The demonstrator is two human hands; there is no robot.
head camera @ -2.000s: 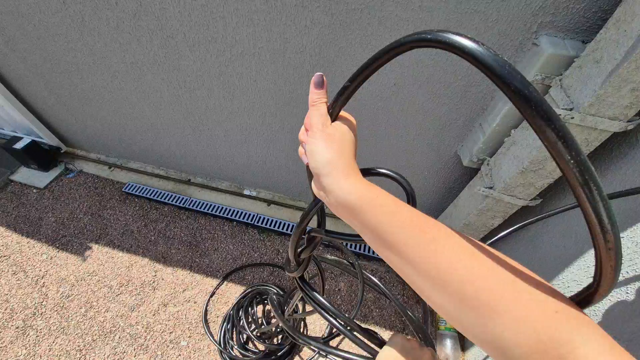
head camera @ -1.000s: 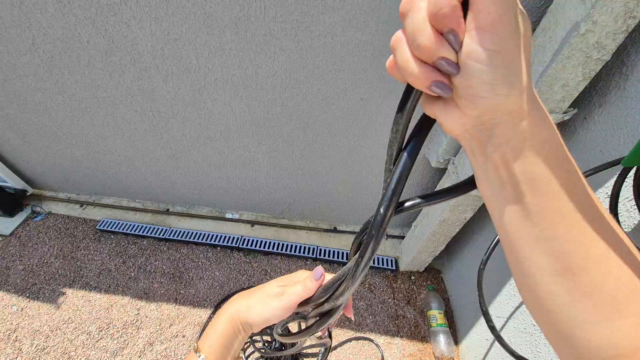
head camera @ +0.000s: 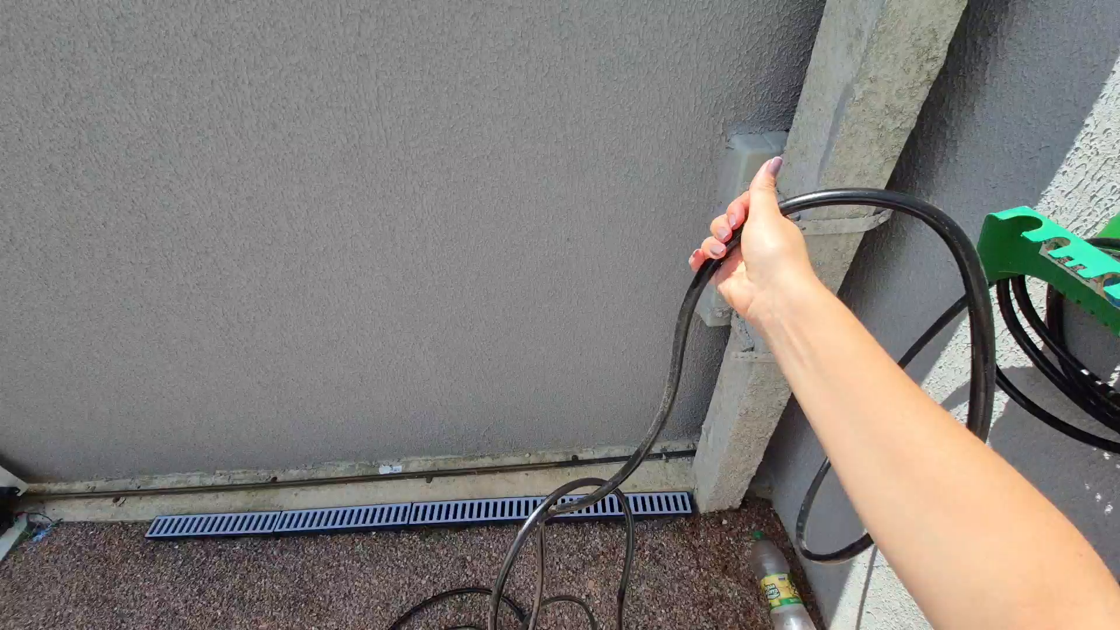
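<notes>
My right hand (head camera: 757, 241) grips a black hose (head camera: 971, 289) in front of the concrete post, its thumb pointing up. From this hand one side of the hose arcs over to the right and passes down behind my forearm. The other side hangs down to the left and runs into loose loops near the ground at the bottom edge. My left hand is out of view. At the right, more black hose coils (head camera: 1050, 359) hang at a green plastic hose holder (head camera: 1041, 254) on the wall.
A concrete post (head camera: 752, 411) stands in the corner, with a grey box (head camera: 744, 166) beside it. A slotted drain grate (head camera: 341, 518) runs along the foot of the grey wall (head camera: 350, 245). A plastic bottle (head camera: 777, 582) lies on the gravelly ground by the right wall.
The twisted hose strands between my hands one second ago now show as a single length with loose loops below. My left hand, earlier on the strands, has left the view. The green holder has come into view.
</notes>
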